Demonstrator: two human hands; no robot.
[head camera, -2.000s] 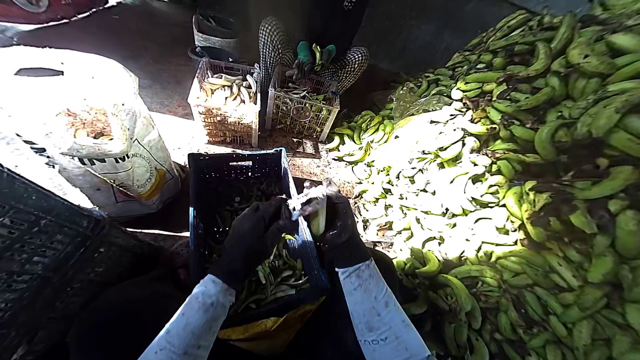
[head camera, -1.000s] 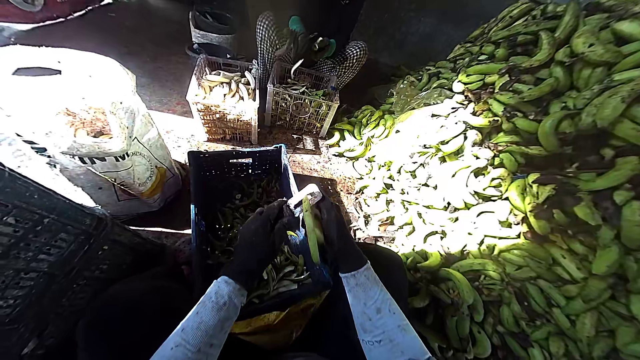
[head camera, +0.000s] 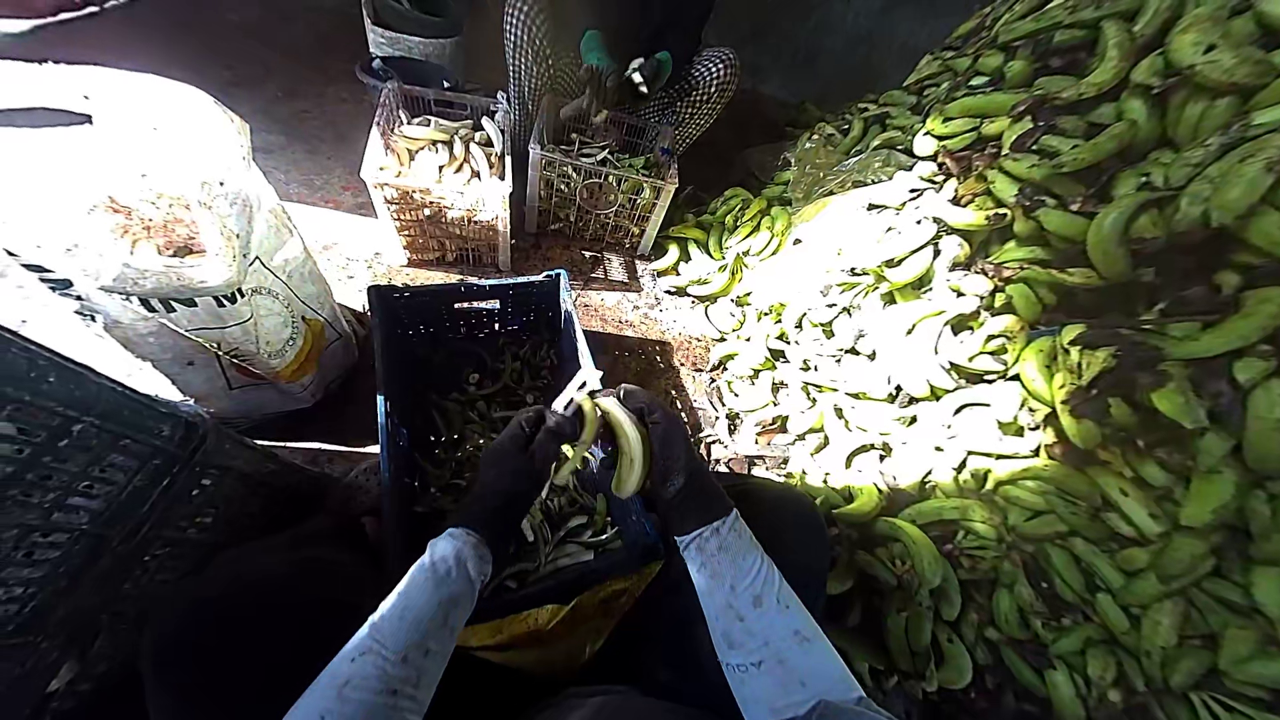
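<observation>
My right hand (head camera: 667, 455), in a dark glove, holds a pale, partly peeled plantain (head camera: 628, 447) over the right side of a dark blue plastic crate (head camera: 384, 420). My left hand (head camera: 522, 455), gloved too, is closed at the fruit's left side, where a strip of peel (head camera: 582, 440) hangs down. Something whitish, too bright to make out, shows at the left fingertips; whether it is a tool I cannot tell. Loose peels (head camera: 565, 525) lie inside the blue crate under my hands.
A heap of green plantains (head camera: 1110, 230) fills the right side. Two crates, one holding peeled fruit (head camera: 450, 150), stand ahead before a seated person with green gloves (head camera: 597, 52). At left are a white woven sack (head camera: 290, 290) and a dark crate (head camera: 90, 400).
The peel strip has come away from the fruit and hangs between my hands, with more pale flesh showing. The other person's hands have moved a little.
</observation>
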